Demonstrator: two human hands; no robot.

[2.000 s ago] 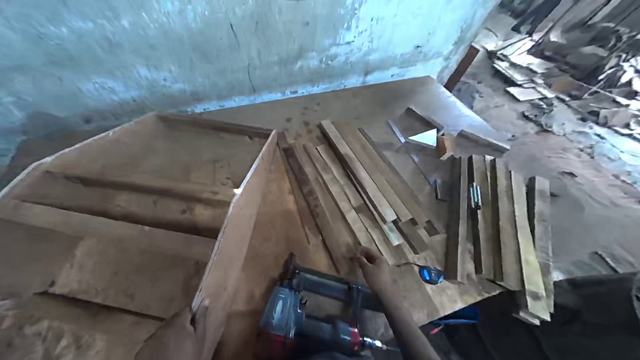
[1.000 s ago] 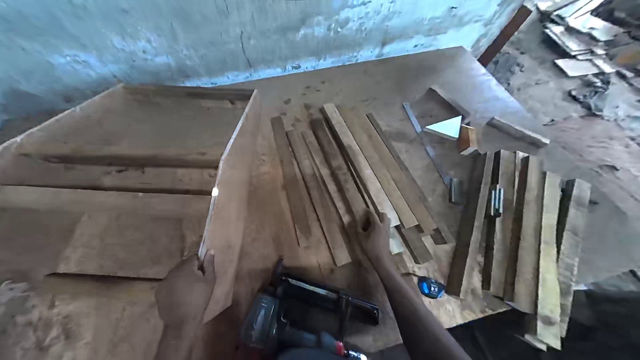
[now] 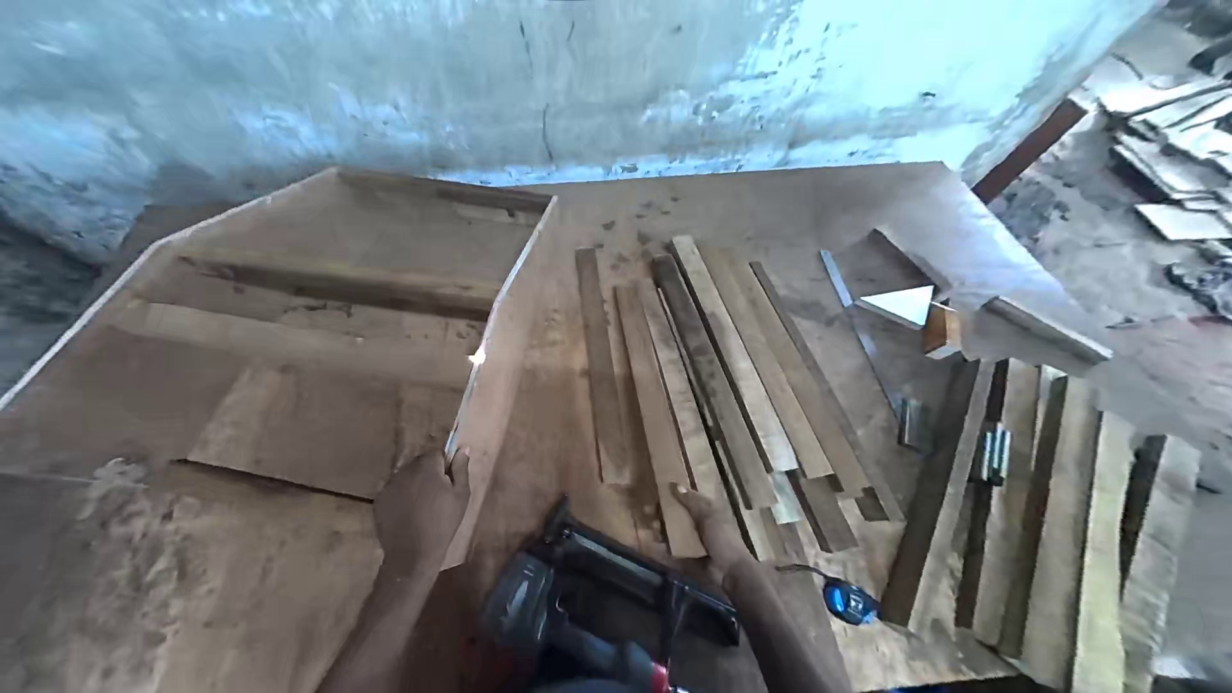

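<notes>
My left hand (image 3: 423, 505) grips the near end of the upright edge of a plywood box frame (image 3: 505, 308) at the left. Its fingertips are partly hidden behind the panel. My right hand (image 3: 707, 525) has its thumb on the near end of a wooden strip (image 3: 654, 414), one of several lying side by side on the plywood tabletop. Between my forearms lies a pneumatic nailer (image 3: 597, 597), its magazine pointing right. A blue tape measure (image 3: 851, 601) rests right of my right wrist.
More wooden battens (image 3: 1049, 510) lie at the right edge, with small metal nail strips (image 3: 995, 454) on them. A try square (image 3: 866, 337), a white triangular piece (image 3: 900, 304) and a small wood block (image 3: 942, 331) are behind them. A painted wall (image 3: 577, 96) runs along the back.
My right hand has moved from beside the nailer to the wooden strips, and now sits at a strip further left. My left hand remains on the box frame's edge.
</notes>
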